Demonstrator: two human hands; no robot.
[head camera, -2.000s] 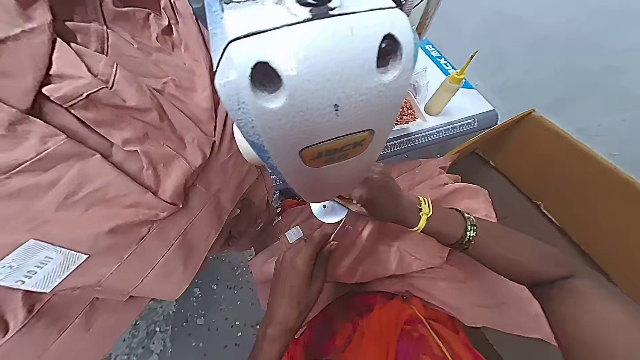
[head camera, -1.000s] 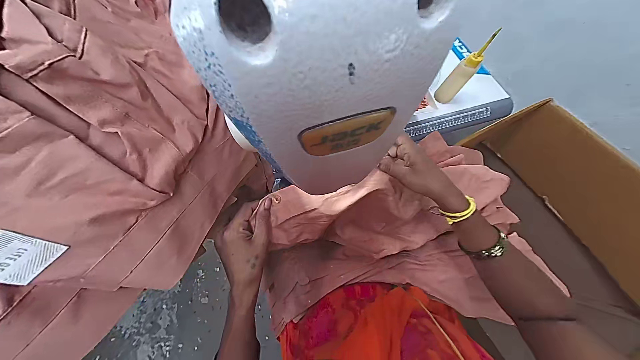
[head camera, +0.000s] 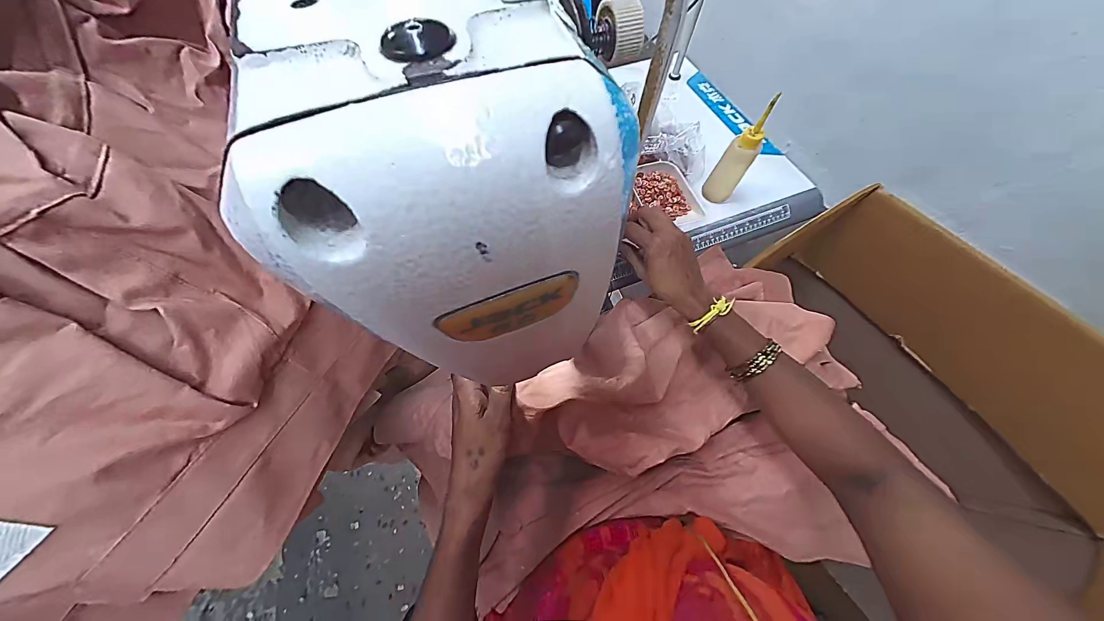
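Observation:
The white head of a Jack sewing machine (head camera: 414, 233) fills the upper middle of the view and hides its needle area. Below its lower edge, my left hand (head camera: 479, 431) is on the pink fabric (head camera: 638, 405); its fingertips are partly hidden by the machine. My right hand (head camera: 668, 259) is right of the machine head, beside a white tray (head camera: 697, 200) of small orange-pink buttons (head camera: 662, 194). Whether its bent fingers hold a button is not visible. The fabric drapes below both hands, over the lap.
More pink garments (head camera: 155, 345) hang at the left. A plastic bottle (head camera: 733, 164) with a yellow nozzle stands on the machine table (head camera: 798, 185), behind its printed ruler. At the right is an open cardboard box (head camera: 966, 345). Speckled floor shows at lower left.
My right hand has left the fabric and moved up and forward to the button tray. My left hand is now under the front of the machine head, further right than one second ago.

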